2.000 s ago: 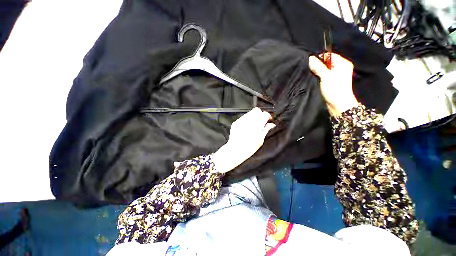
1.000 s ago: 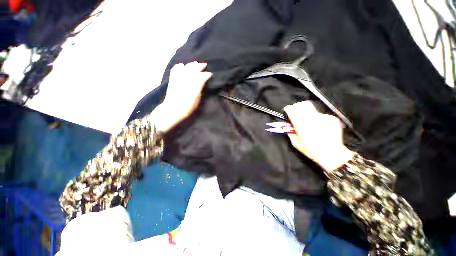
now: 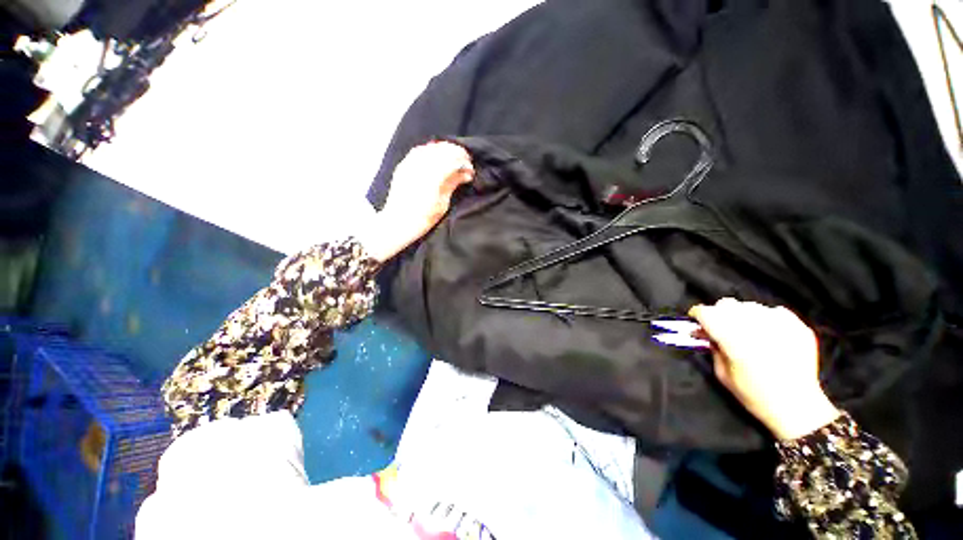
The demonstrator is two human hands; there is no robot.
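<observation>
A black jacket (image 3: 549, 84) lies spread over the table, its shiny lining (image 3: 507, 348) facing up near me. A black hanger (image 3: 676, 216) lies on the lining, its hook pointing away from me. My left hand (image 3: 422, 195) pinches the jacket's edge at the left. My right hand (image 3: 766, 359) holds the thread snips (image 3: 679, 335) over the right end of the hanger's lower bar, blades pointing left; their handle is hidden by the fingers. A small reddish mark shows beside the hanger's neck.
The white table (image 3: 264, 116) runs behind and left of the jacket. A tangle of dark thin shapes (image 3: 100, 116) lies at the upper left. A blue wire crate (image 3: 95, 432) stands on the blue floor (image 3: 169, 274) at lower left. Thin dark wire shapes show at the upper right corner.
The view has swung left. My left hand has gone from the hanger's bar to the jacket's left edge. My right hand has come from the jacket's right side to the hanger's bar, still holding the snips.
</observation>
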